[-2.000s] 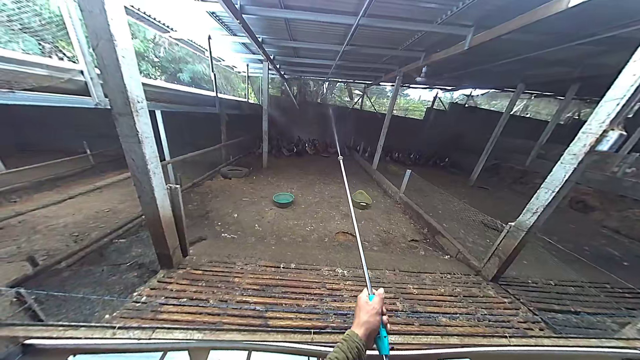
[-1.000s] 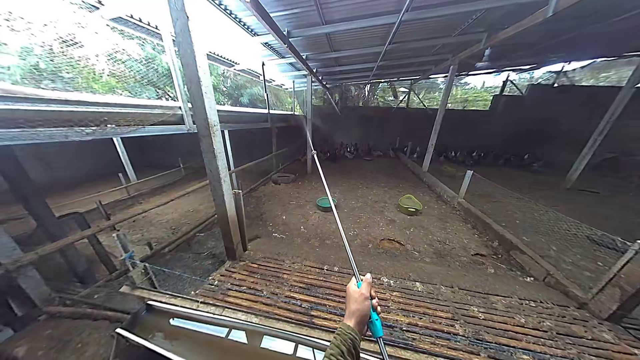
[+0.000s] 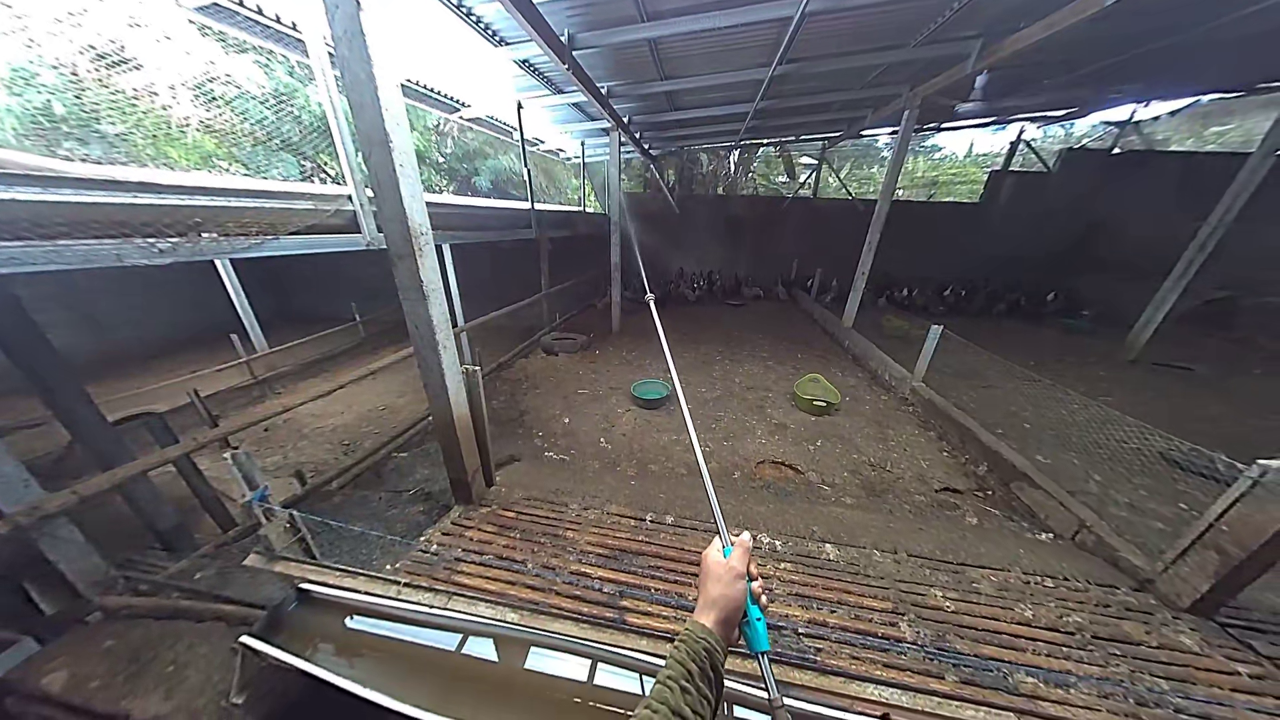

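One hand in a green-brown sleeve reaches in from the bottom of the head view. It looks like my right hand (image 3: 728, 585), and its fingers are closed around the teal handle of a metal spray lance (image 3: 690, 425). The lance points forward and up over a slatted wooden floor (image 3: 600, 570), and a fine mist (image 3: 633, 235) leaves its tip. My left hand is out of view. Beyond the slats, a green basin (image 3: 650, 393) and a yellow-green tub (image 3: 817, 395) rest on the dirt floor.
A metal trough (image 3: 450, 655) of murky water lies along the near edge. Posts (image 3: 415, 250) hold up the metal roof. A low wall (image 3: 970, 440) with wire netting runs at the right. Dark birds (image 3: 700, 285) crowd the back wall, and a tyre (image 3: 565, 343) lies at the left.
The view has swung left since the first frame, bringing more of the trough into sight. The hand stays closed on the lance, and mist is at its tip throughout.
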